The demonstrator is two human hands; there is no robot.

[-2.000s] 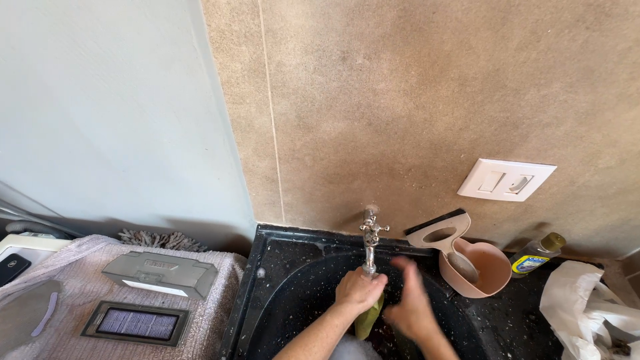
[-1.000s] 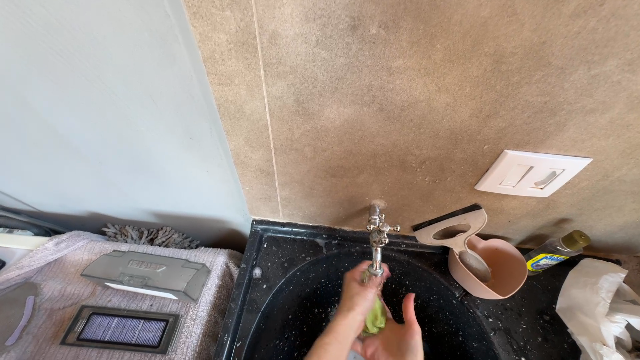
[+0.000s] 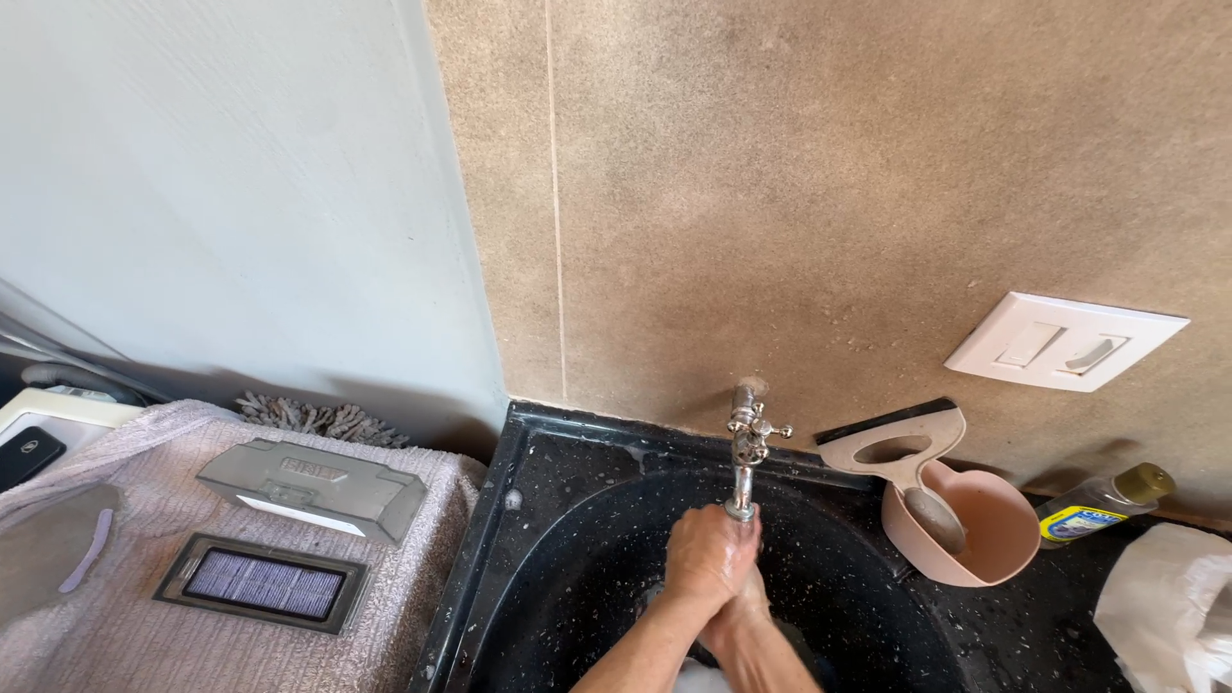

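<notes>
My left hand is closed over my right hand just below the spout of a chrome faucet. Both look wet, with fingers pressed together, and whether anything is between them is hidden. Beneath them lies a speckled black sink basin. Something white, perhaps foam, shows low in the basin under my wrists. Part of a dark greenish thing is visible beside my right forearm; its kind cannot be told.
Right of the basin are a pink plastic cup, a beige squeegee, a capped bottle and a white plastic bag. At left, a towel bears a pleated filter and a grey plastic bin.
My hands, apart earlier with a green thing at them, have come together under the spout. The green thing no longer shows between them.
</notes>
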